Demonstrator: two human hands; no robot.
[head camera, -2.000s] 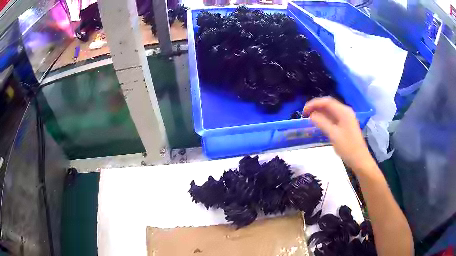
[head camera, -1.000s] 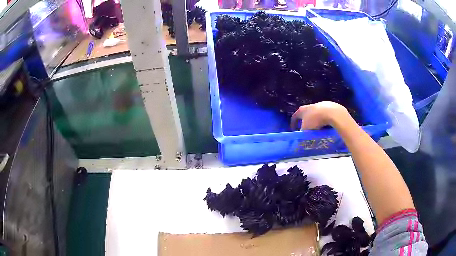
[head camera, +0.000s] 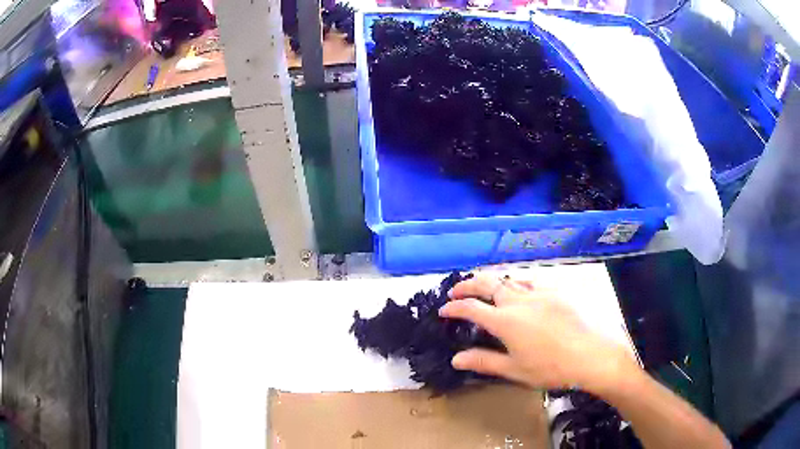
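Observation:
My right hand (head camera: 535, 338) lies over the right part of the heap of black spiky hair pieces (head camera: 390, 333) on the white sheet. Its fingers are spread over the pieces and bent a little. Whether it grips one is hidden under the palm and fingers. The heap lies along the far edge of the brown cardboard mat (head camera: 395, 421). A loose pile of small black hair parts (head camera: 592, 425) shows at the right of the mat, partly behind my wrist. My left hand is not in view.
A blue bin (head camera: 439, 245) heaped with black hair pieces stands beyond the white sheet (head camera: 228, 368). A whitish plastic liner (head camera: 649, 105) drapes over its right side. A grey metal post (head camera: 267, 149) rises left of the bin. Grey box-like equipment (head camera: 96, 333) stands at the left.
My right hand has left the near edge of the blue bin and come back towards me onto the heap on the sheet. The view has shifted slightly.

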